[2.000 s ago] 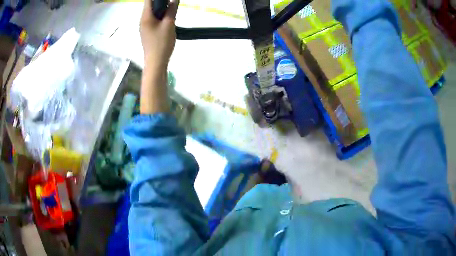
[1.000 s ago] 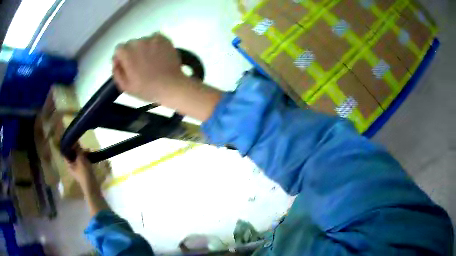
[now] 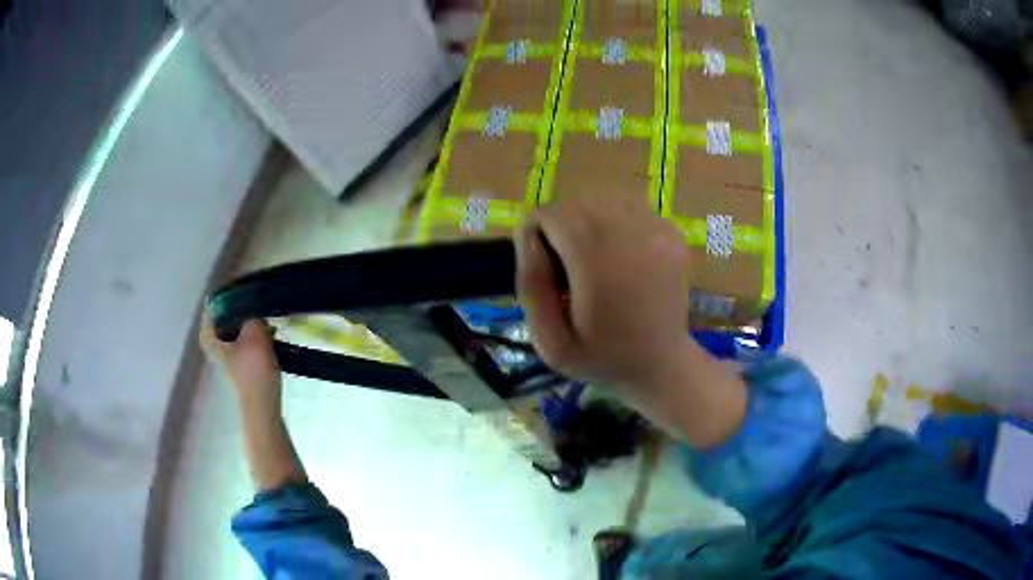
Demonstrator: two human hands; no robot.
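Note:
The black loop handle (image 3: 374,278) of the pallet jack (image 3: 566,414) reaches across the middle of the view. My right hand (image 3: 606,289) is closed around its right end. My left hand (image 3: 244,346) is closed around its far left end. The handle's arm runs down to the jack's base on the floor, which is partly hidden by my right forearm. Brown cartons (image 3: 606,159) with yellow-green tape and white labels stand in tight rows beyond the handle. They sit on a blue plastic pallet (image 3: 774,227), whose edge shows along the right side.
A grey box-like unit (image 3: 329,79) stands at the upper left, near the cartons. A pale wall (image 3: 136,261) curves along the left. A blue object with a white top (image 3: 1008,470) is at the lower right, by yellow floor tape (image 3: 946,402). My shoe (image 3: 613,552) shows at the bottom.
The view has swung round. The cartons now stand straight ahead instead of at the upper right, and the wall and grey unit have come into view. Both hands still hold the handle.

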